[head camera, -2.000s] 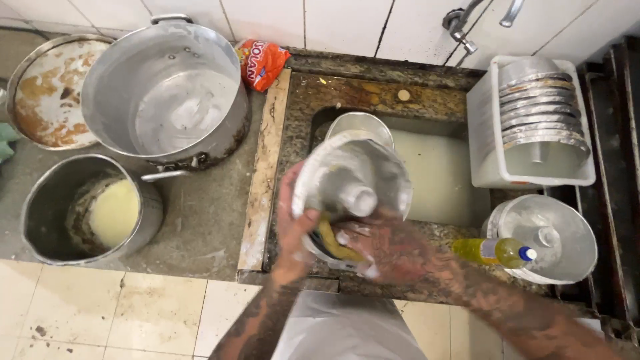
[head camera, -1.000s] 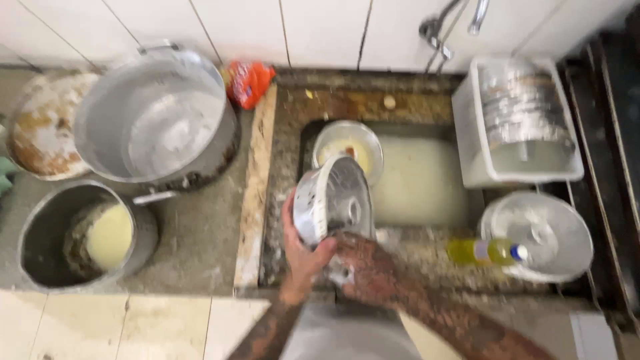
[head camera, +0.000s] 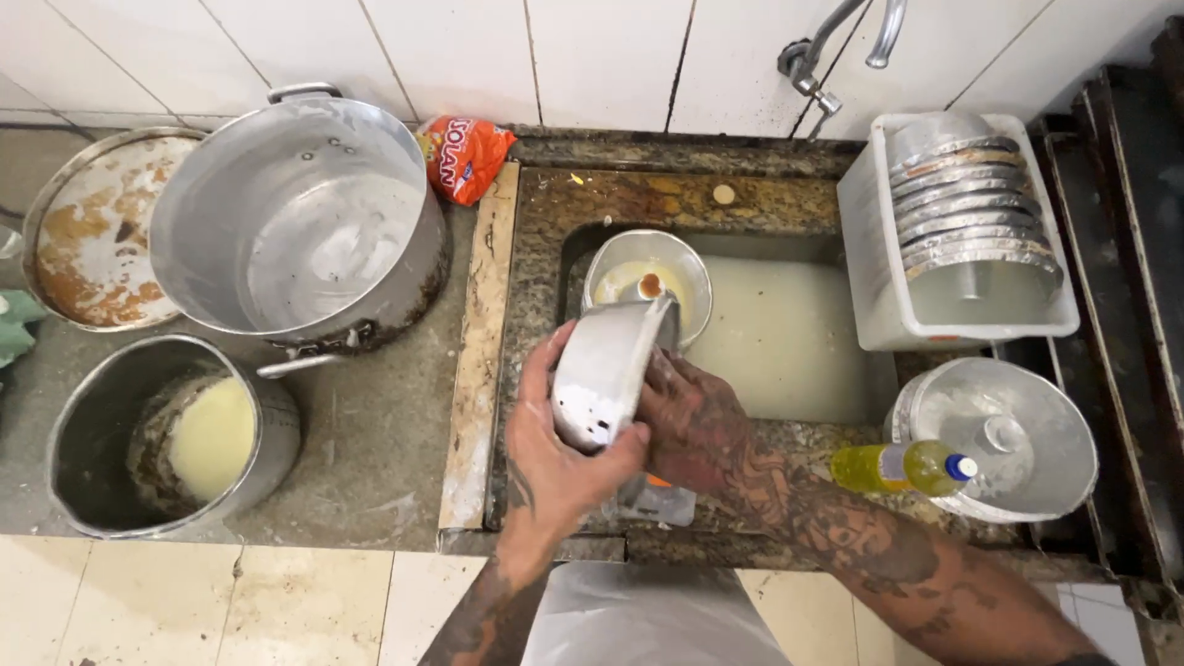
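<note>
An aluminium ring cake pan [head camera: 601, 375] is tilted on its side at the near left edge of the sink. My left hand [head camera: 564, 453] grips its outer wall, thumb low on the base. My right hand [head camera: 689, 416] is at the pan's open side, its fingers partly hidden behind the rim; whether they hold a sponge cannot be seen. Just beyond, another ring pan [head camera: 694, 268] with yellowish liquid sits in the sink, which holds cloudy water [head camera: 777, 333]. Below my hands a clear plastic item [head camera: 661, 502] lies on the granite edge, partly covered.
Left stand a large aluminium pot [head camera: 324, 222], a smaller pot [head camera: 268, 425], a stained round lid [head camera: 92, 231] and an orange packet [head camera: 467, 157]. Right are a white bin [head camera: 874, 250] of stacked pans, more ring pans [head camera: 1045, 444] and a yellow-green bottle [head camera: 869, 467]. A faucet [head camera: 814, 79] juts from the wall.
The held pan has turned from its open side facing up to lying on its side, its outer wall now toward the left. The yellow thing at my right hand two seconds ago is out of sight.
</note>
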